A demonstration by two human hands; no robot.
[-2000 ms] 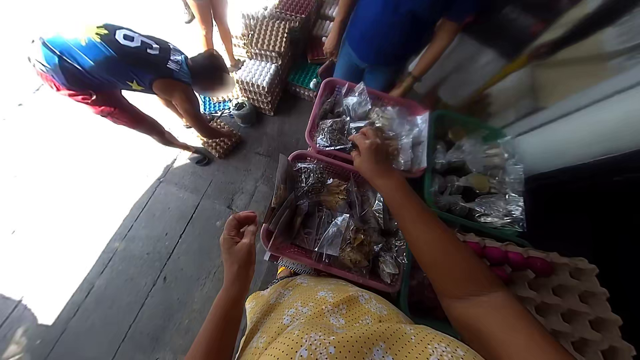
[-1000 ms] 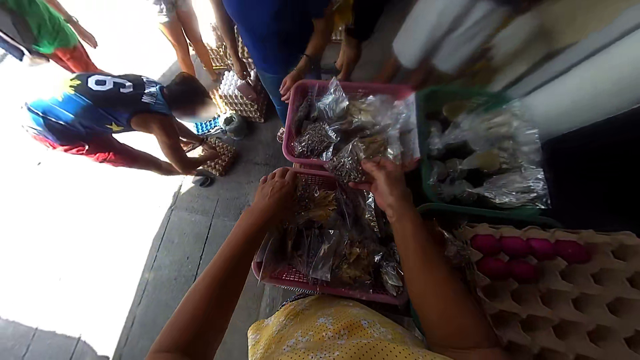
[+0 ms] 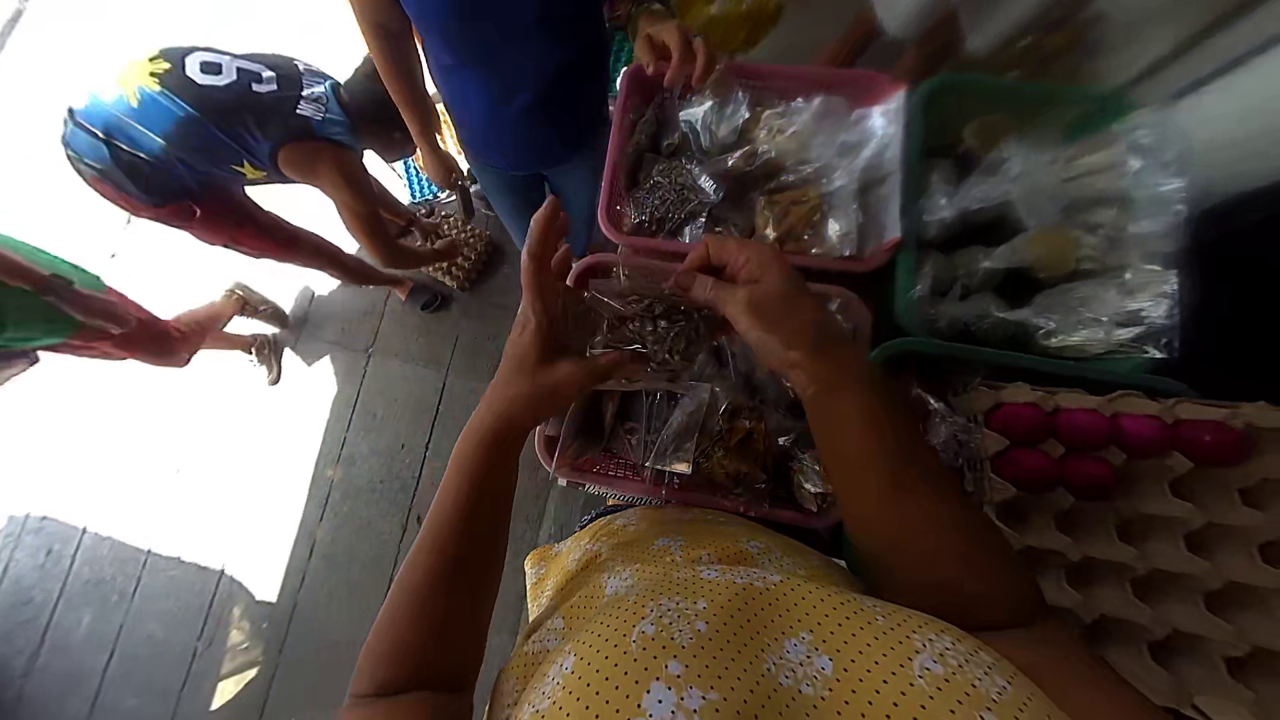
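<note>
My right hand [image 3: 745, 295] pinches the top edge of a clear plastic bag of small dried fish [image 3: 655, 330] between thumb and fingers. On the bag's left side is my left hand [image 3: 550, 335], its fingers spread upward and its thumb across the bag; whether it grips the plastic cannot be told. Beneath lies the near pink plastic basket [image 3: 690, 495], which holds several clear bags, one with yellowish-brown dried contents [image 3: 735, 440]. Beyond it is the far pink basket [image 3: 610, 175] with more packed bags.
A green basket of bagged goods [image 3: 905, 250] stands at the right. Below it sits a cardboard egg tray [image 3: 1130, 530] with several magenta eggs [image 3: 1085, 430]. A person in blue [image 3: 510, 80] stands beyond, a hand at the far basket. Another person [image 3: 230, 110] bends over egg trays [image 3: 460, 250].
My right hand has come back from the far basket to above the near one, with the bag of dried fish. A person in green and red now shows at the left edge.
</note>
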